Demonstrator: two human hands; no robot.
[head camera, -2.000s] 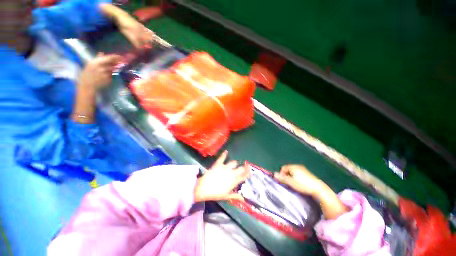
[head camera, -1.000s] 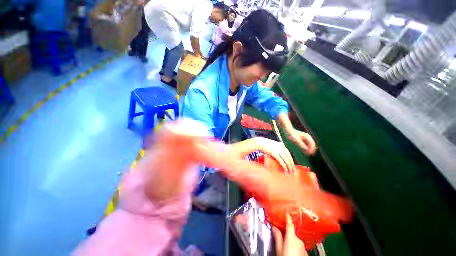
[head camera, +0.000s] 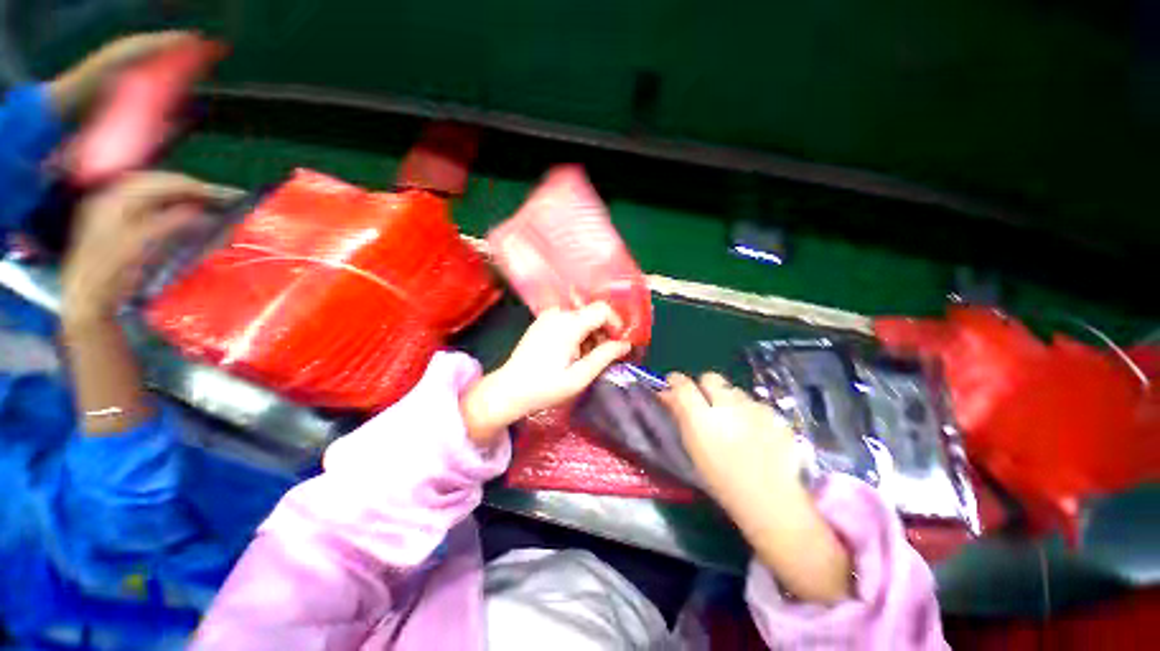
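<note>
My left hand (head camera: 550, 363) holds a translucent red bubble bag (head camera: 573, 248) upright by its lower end. My right hand (head camera: 731, 432) grips a bagged electronic unit in grey antistatic film (head camera: 626, 413), whose upper end is close to the bag's lower end. Whether the unit is inside the bag's opening I cannot tell. Darker red bubble bags (head camera: 566, 458) lie flat on the bench beneath the unit. Waiting bagged units (head camera: 852, 413) lie to the right of my right hand.
A tied bundle of bubble bags (head camera: 324, 286) lies at left; a loose red bundle (head camera: 1049, 407) lies at right. The green conveyor (head camera: 693, 235) behind carries a red packet (head camera: 439, 155) and a small dark packet (head camera: 759, 242). A blue-sleeved person (head camera: 96, 490) at left holds a red bag.
The view has swung from the neighbour back down to the bench. My left hand, blurred with a red bag before, now holds the bag upright; my right hand has gone from the bundle to a unit.
</note>
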